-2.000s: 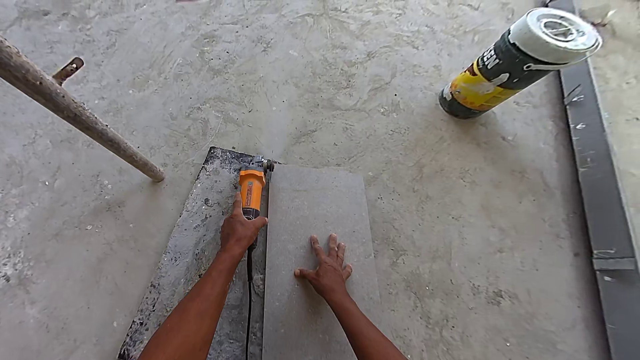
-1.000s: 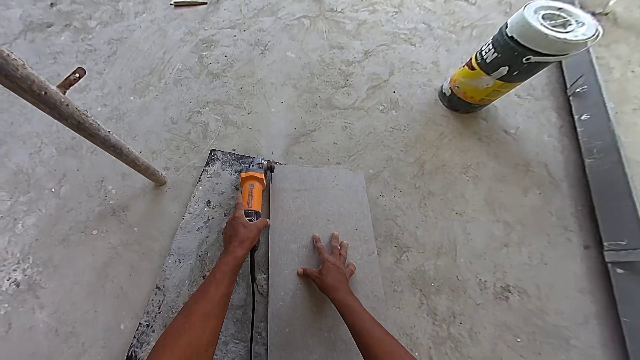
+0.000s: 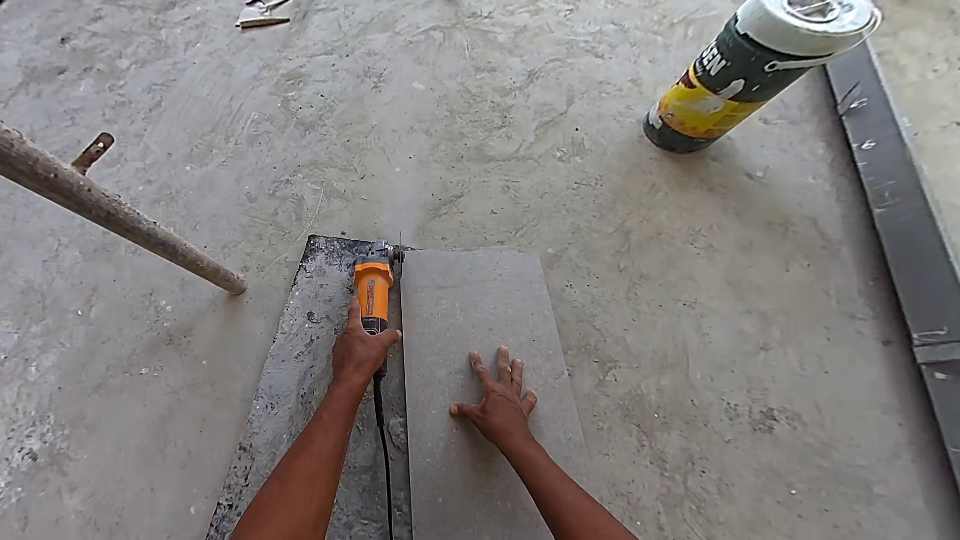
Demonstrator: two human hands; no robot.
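My left hand (image 3: 361, 351) is closed around the rear body of an orange and black angle grinder (image 3: 373, 289). The grinder's head and disc (image 3: 397, 253) are at the far left corner of a grey rectangular tile (image 3: 480, 300), with faint dust beyond. A black power cord (image 3: 385, 450) trails from the grinder toward me. With fingers spread, my right hand (image 3: 501, 401) presses flat on the tile. Beneath the tile and grinder lies a worn, stained board (image 3: 300, 375), showing mostly on the left.
A rough metal pole (image 3: 135, 217) slants in from the left. At the upper right stands a paint bucket (image 3: 712, 82) with a white lid, near a long dark metal beam (image 3: 892, 195). A small tool (image 3: 262, 21) lies on the concrete floor (image 3: 675, 337) at the top left.
The view has tilted slightly, bringing the small tool at the top left into sight. Both hands keep their places on the grinder and the tile.
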